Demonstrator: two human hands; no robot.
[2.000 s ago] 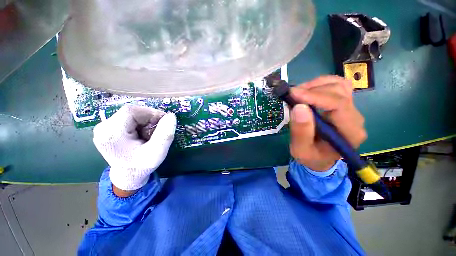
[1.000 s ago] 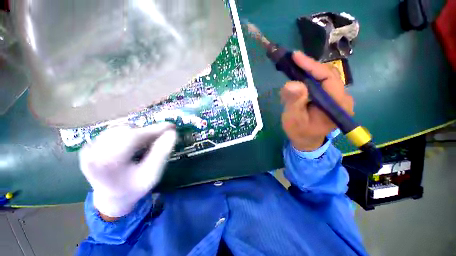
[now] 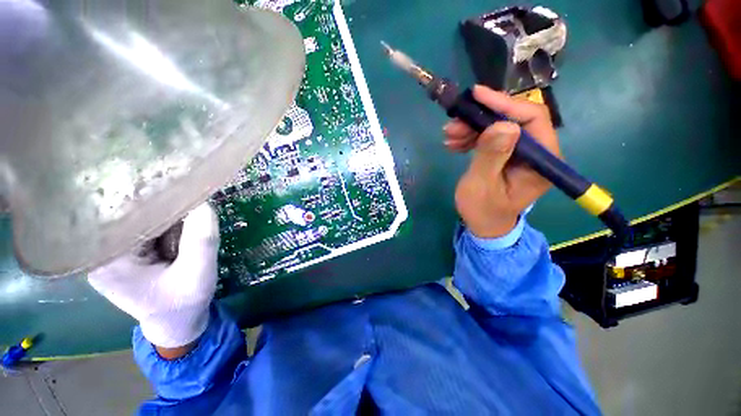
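The green printed circuit board [image 3: 325, 171] with a white border lies on the mat, its left part hidden by the hood. My right hand [image 3: 508, 158], bare, holds the soldering iron [image 3: 536, 158] by its dark blue handle. The iron's metal tip points up and left, past the board's right edge and apart from the board. My left hand [image 3: 171, 280], in a white knit glove, is at the board's near left part under the hood's rim. Its fingers are curled and partly hidden; I cannot tell whether it holds anything.
A cloudy fume hood [image 3: 154, 106] hangs at upper left. The dark iron stand [image 3: 516, 49] with a yellow sponge [image 3: 532, 96] is beyond my right hand. A black object [image 3: 666, 10] and a red item [image 3: 723, 32] are at upper right. A blue-and-yellow tool [image 3: 16, 351] lies far left. A black box [image 3: 642, 272] is below the bench edge.
The soldering iron has come away from the board to its right. My gloved hand has moved left and partly under the hood. The view has shifted, and the hood now covers less of the board's right side.
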